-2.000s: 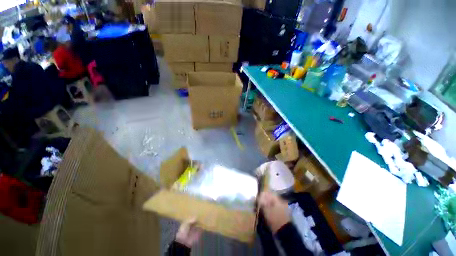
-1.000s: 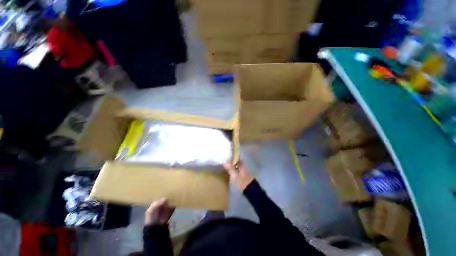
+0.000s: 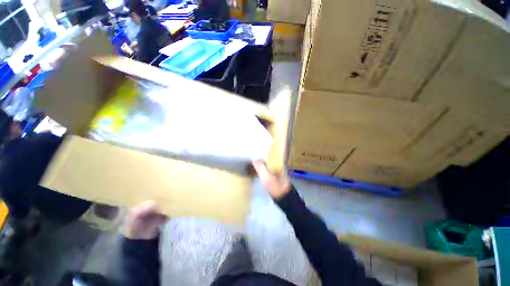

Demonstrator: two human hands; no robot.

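An open carton (image 3: 151, 181) with its flaps out is held in front of me, slightly tilted. It holds white, shiny wrapped contents (image 3: 190, 125) and a yellow piece (image 3: 116, 106) at its left end. My left hand (image 3: 146, 219) is on the near long flap, low at its middle, and is blurred. My right hand (image 3: 274, 180) grips the carton's right end near the corner. Fingers under or behind the cardboard are partly hidden.
Tall brown cartons (image 3: 386, 120) stand on a blue pallet (image 3: 346, 183) at the right. An open carton (image 3: 447, 265) is at the lower right, beside a green object (image 3: 456, 237). Blue trays (image 3: 193, 56) lie on a table ahead. A person in dark clothes (image 3: 39, 167) is at the left, another (image 3: 150, 36) beyond.
The view has moved forward to the pallet of cartons, and the green bench has mostly left it. The held carton appears higher and larger. Both hands stay on it.
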